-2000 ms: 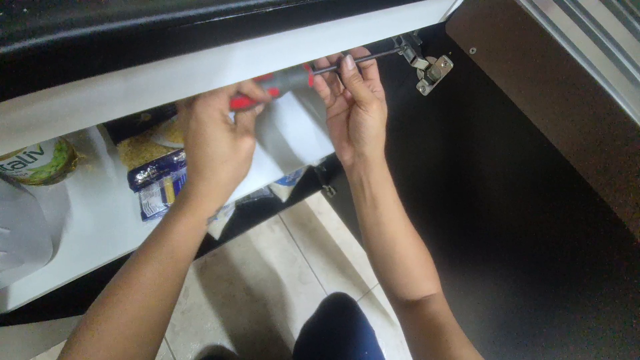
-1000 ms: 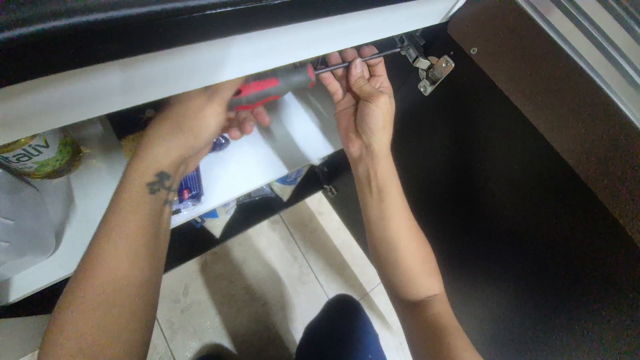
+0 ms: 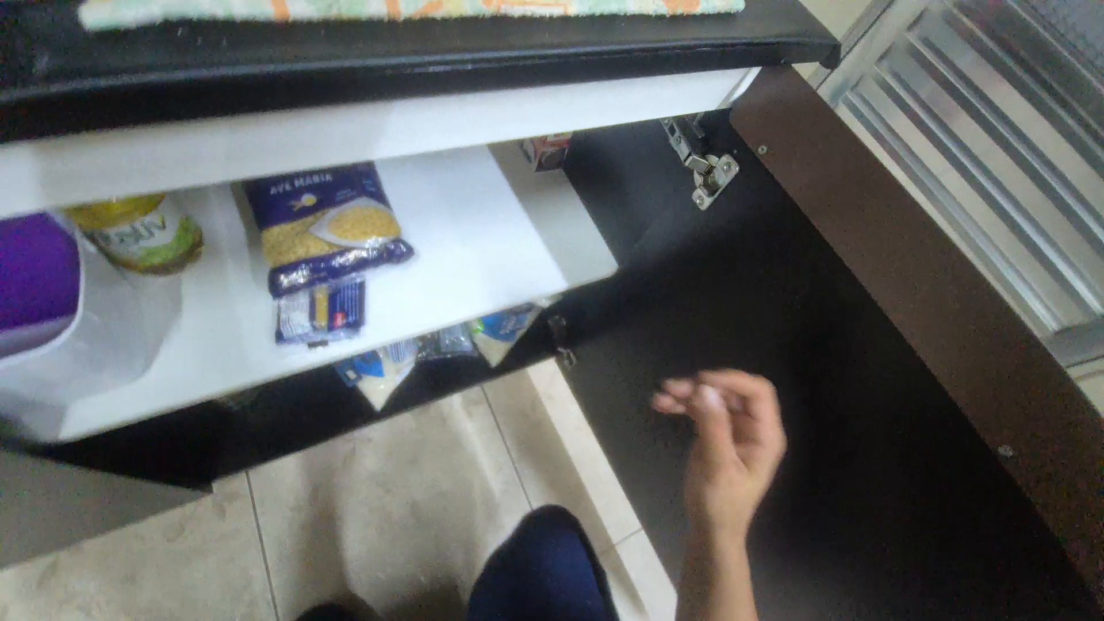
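My right hand [image 3: 733, 431] is raised over the dark inner face of a cabinet panel [image 3: 828, 414], its fingers curled and blurred. Whether something small sits between those fingers cannot be told. Above it, a metal cabinet hinge [image 3: 711, 177] is fixed near the panel's upper end, and a second metal hinge [image 3: 563, 341] shows lower, beside the shelf's corner. My left hand is out of view, and no screwdriver is seen.
On the white shelf [image 3: 466, 233] lie a pasta packet [image 3: 332, 228], a small blue packet [image 3: 321, 312], a jar [image 3: 142, 233] and a translucent container [image 3: 112, 345]. More bags [image 3: 384, 366] rest below. Overhead runs the black countertop edge [image 3: 414, 78]; a louvred metal frame [image 3: 975, 172] stands right.
My left hand and the red-and-grey screwdriver have left the view. My right hand has come away from the upper hinge, down over the panel. The view has shifted, showing more shelf.
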